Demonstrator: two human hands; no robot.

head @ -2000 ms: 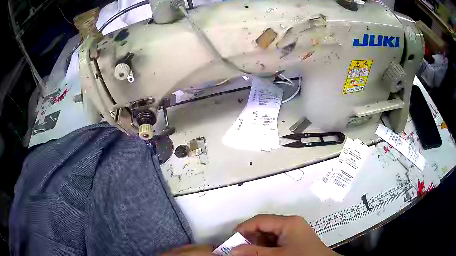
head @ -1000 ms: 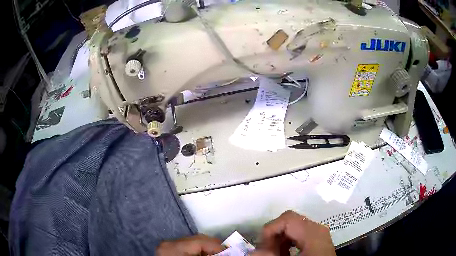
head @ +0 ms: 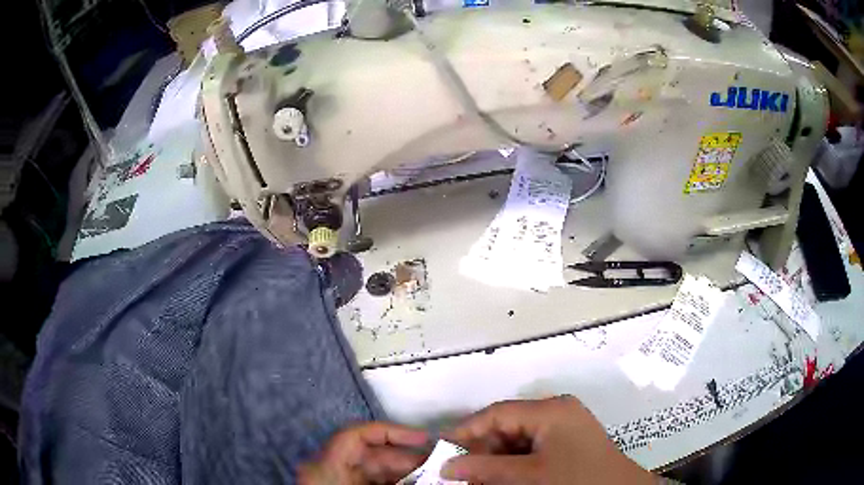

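Observation:
A small white care label (head: 438, 464) is at the bottom centre, between the fingertips of both hands. My left hand (head: 365, 455) is at the label's left side, blurred, over the cloth's edge. My right hand (head: 540, 440) pinches the label from the right. Both hands are cut off by the bottom edge. The blue-grey garment piece (head: 256, 369) fills the left side, its top end by the needle area of the sewing machine (head: 455, 85). The needle itself is hidden.
White printed label strips (head: 526, 232) lie fanned on the machine bed. Black thread snips (head: 625, 275) lie right of them. More labels (head: 675, 332) and a narrow slip (head: 779, 294) lie on the table (head: 531, 365). A black phone (head: 822, 242) is at the far right.
The view has shifted, so the machine and garment appear further right. Both hands still hold the label, but the fingers have shifted and closed in around it.

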